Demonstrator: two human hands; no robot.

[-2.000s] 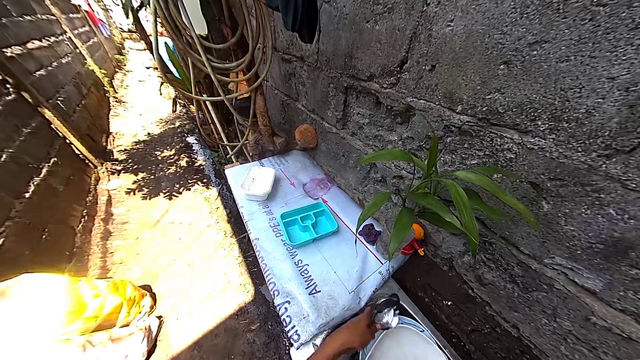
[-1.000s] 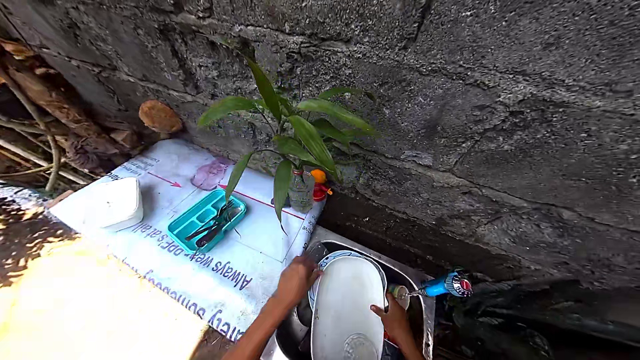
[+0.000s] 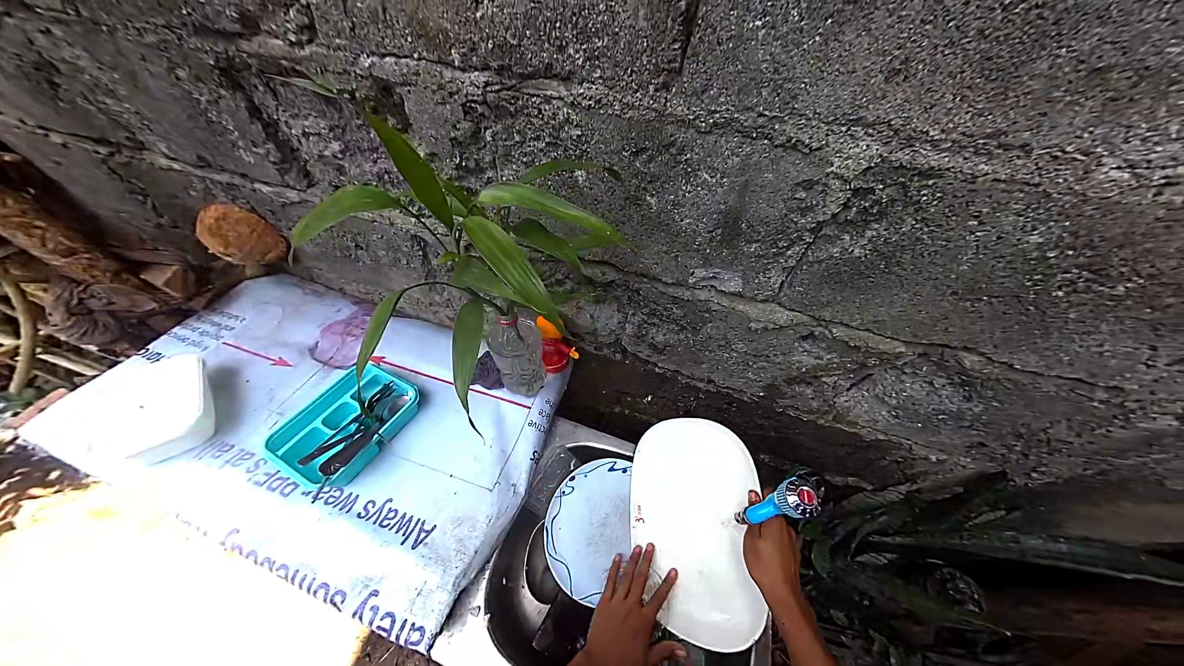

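Note:
A white oval plate is tilted over a metal sink, beneath a blue faucet. The spread fingers of my left hand touch the plate's lower left part. My right hand grips the plate's right edge close to the faucet's spout. Left of the oval plate, a round plate with a blue patterned rim rests in the sink, partly covered. A turquoise cutlery tray holds several dark-handled utensils on the printed sheet to the left.
The white printed sheet covers a surface beside the sink. On it are a white container, a plant in a plastic bottle and a red and orange object. A block wall rises behind; dark leaves lie right.
The view has swung right toward the sink. My left hand has moved from the plate's upper left to its lower left. The tray held nothing two seconds ago and holds utensils now.

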